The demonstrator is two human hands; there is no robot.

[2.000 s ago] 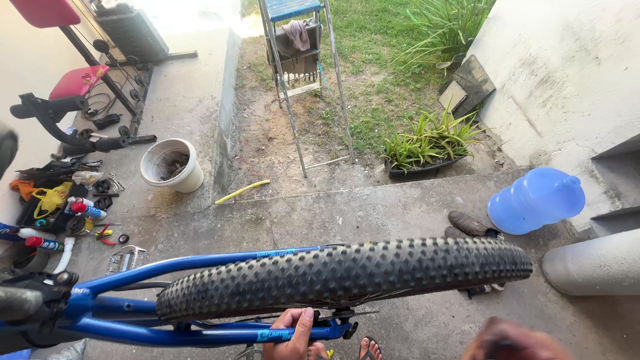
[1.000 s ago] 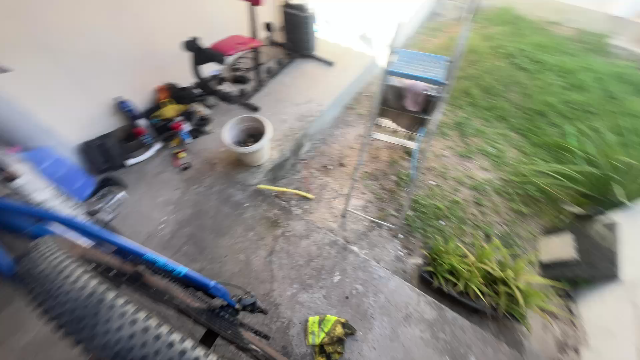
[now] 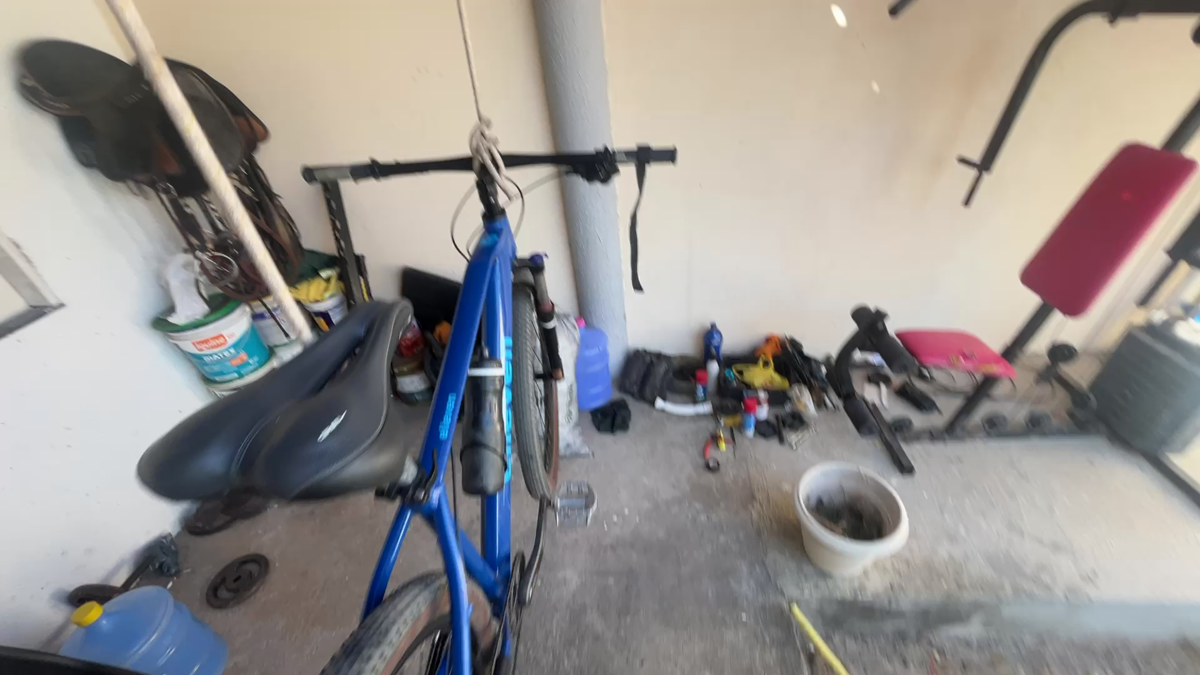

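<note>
Neither my left hand nor my right hand shows in the head view now. A blue bicycle frame [image 3: 457, 361] hangs by a rope [image 3: 472, 75] knotted around the middle of its handlebar [image 3: 412, 167]. Its black saddle [image 3: 305, 412] is close to me at the left. The rear wheel [image 3: 398, 628] is cut off by the bottom edge, and the front wheel [image 3: 534, 394] stands behind the frame. A black bottle [image 3: 484, 431] is fixed to the frame, and a pedal [image 3: 575, 502] sticks out to the right.
Spray cans, a yellow item and other gear [image 3: 750, 380] lie along the wall. A white bucket [image 3: 851, 520] stands at right, near a weight bench [image 3: 956, 352]. At left are a riding saddle [image 3: 141, 117], a paint bucket [image 3: 214, 347], a weight plate [image 3: 237, 580] and a blue water jug [image 3: 145, 633].
The view has swung far left, from the tyre and yard to the whole bicycle and wall. Two seconds ago a hand was at the rear wheel's axle; no hand shows now.
</note>
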